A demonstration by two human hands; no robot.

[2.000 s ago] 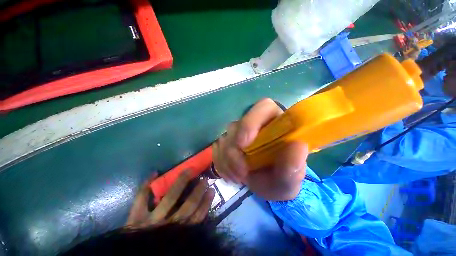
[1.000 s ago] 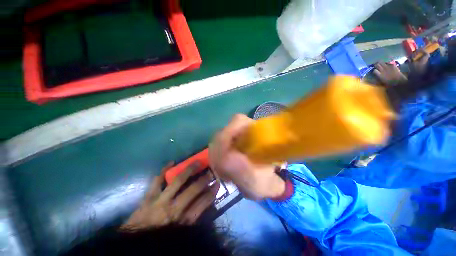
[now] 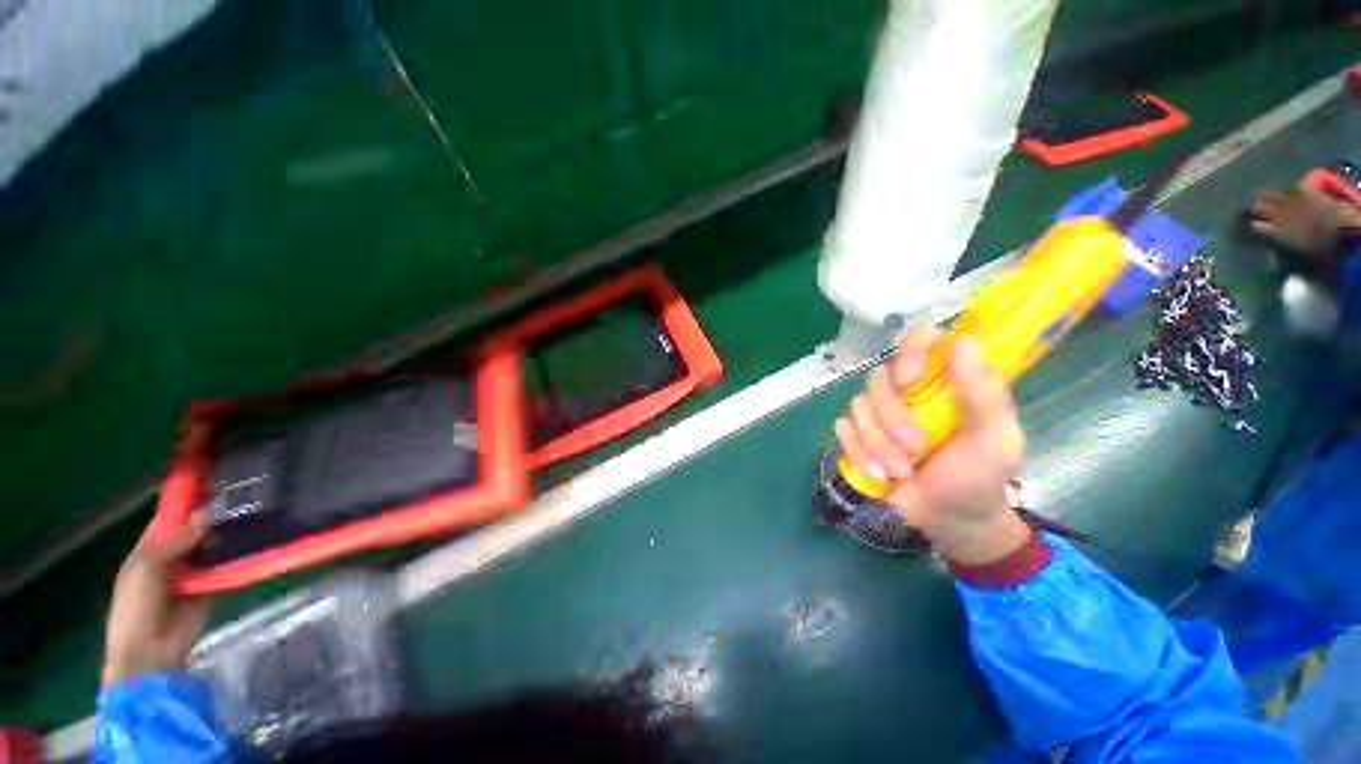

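My left hand (image 3: 157, 590) grips the left end of a red tray (image 3: 358, 533) that holds a dark tablet assembly (image 3: 336, 460). The tray is raised, slightly blurred, and overlaps the rail and part of another red-framed unit. My right hand (image 3: 940, 440) holds the yellow electric screwdriver (image 3: 1037, 299), its lower end over the round screw dish (image 3: 881, 523). The screwdriver tip is hidden or too blurred to tell.
Another red-framed unit (image 3: 605, 358) lies on the green belt, and one more (image 3: 1097, 132) lies farther right. A wrapped post (image 3: 933, 164) stands at the rail (image 3: 746, 396). A clear plastic tray (image 3: 306, 657), blue bin (image 3: 1164, 246), parts pile (image 3: 1199, 336) and a neighbour's hand (image 3: 1299, 220) are visible.
My left hand has moved from the bench to the far left and up, with a red-framed unit in it. My right hand and the screwdriver have moved right. The view has shifted, showing more belt.
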